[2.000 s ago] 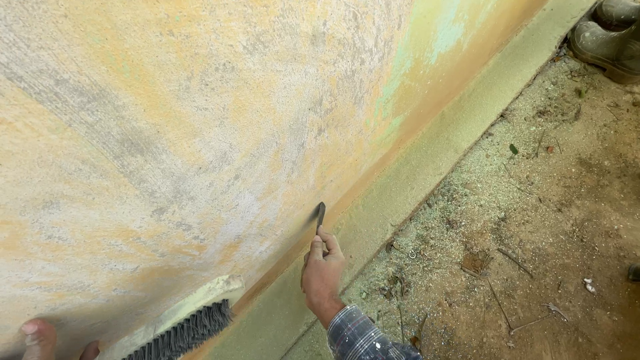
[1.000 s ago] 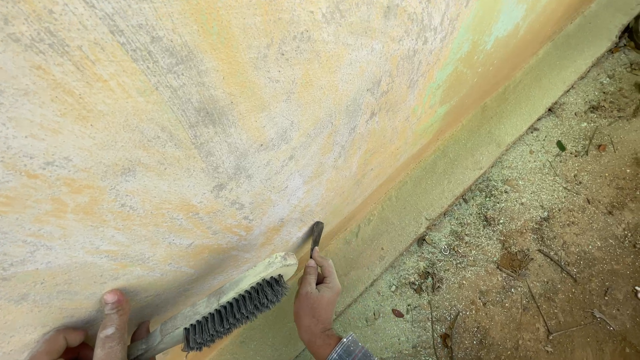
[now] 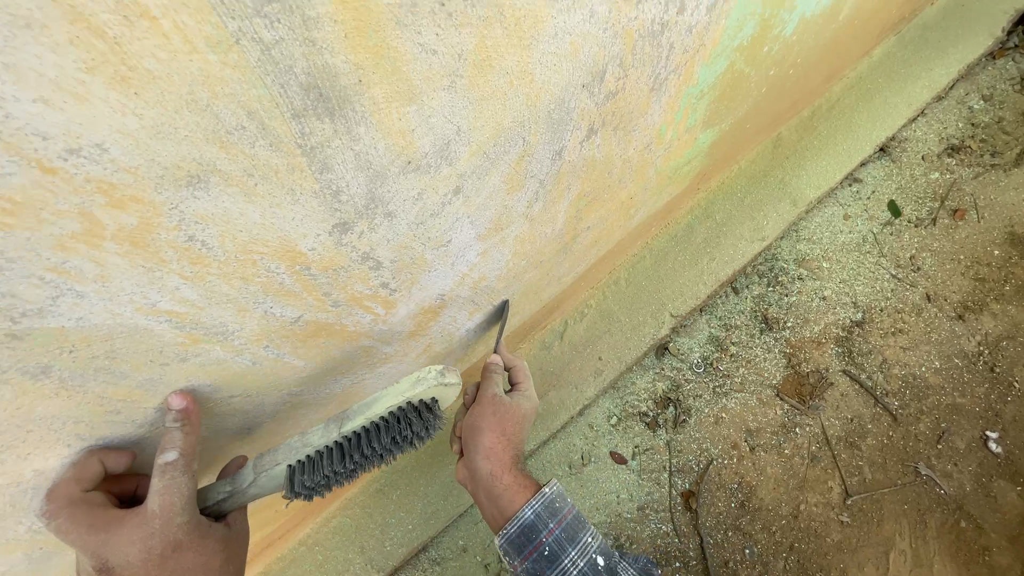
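Note:
At the lower left, my left hand (image 3: 164,500) holds the handle of a wire brush (image 3: 364,444), its dark bristles facing down and its pale head pointing toward my other hand. My right hand (image 3: 500,416) grips a thin dark scraper-like blade (image 3: 502,324) between thumb and fingers, its tip at the face of the painted wall (image 3: 320,200), low down near the base. The rest of that tool is hidden in the hand. The wall shows worn yellow, white and grey patches.
A greenish plinth ledge (image 3: 672,280) runs diagonally along the foot of the wall. Beyond it lies dirt ground (image 3: 920,360) with pale paint flakes, twigs and a few leaves. Light green paint (image 3: 704,88) remains at the upper right of the wall.
The wire brush and my left hand have come further into view, with the brush head now close to my right hand. The boots seen at the upper right earlier are out of view.

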